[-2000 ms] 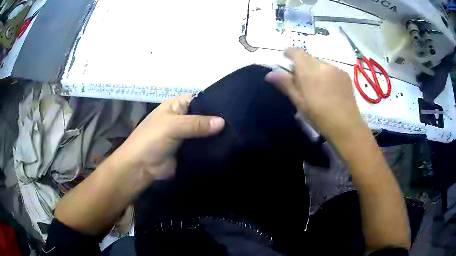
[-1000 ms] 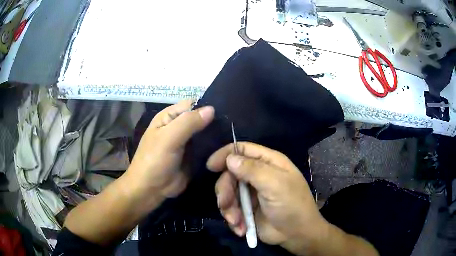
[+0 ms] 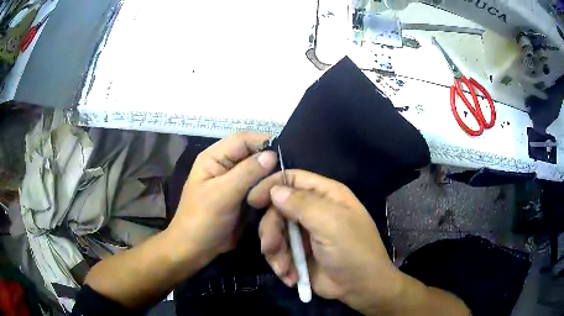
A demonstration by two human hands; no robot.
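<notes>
A black garment piece (image 3: 352, 123) lies over the near table edge and hangs down over the lap. My left hand (image 3: 226, 185) pinches its left edge between thumb and fingers. My right hand (image 3: 321, 228) holds an awl with a white handle (image 3: 297, 259) like a pen. Its thin metal point is up at the black edge, just right of my left thumb. Whether the point is in the fabric cannot be told.
Red-handled scissors (image 3: 472, 105) lie on the white table (image 3: 185, 55) at the right. The sewing machine (image 3: 482, 15) is at the upper right. Grey fabric (image 3: 65, 52) lies at the upper left. Crumpled beige-grey fabric (image 3: 59, 185) hangs below left.
My right hand has come down from the garment's far edge and now holds the awl upright by my left thumb. In the last second the awl point moved slightly left, to the pinched edge.
</notes>
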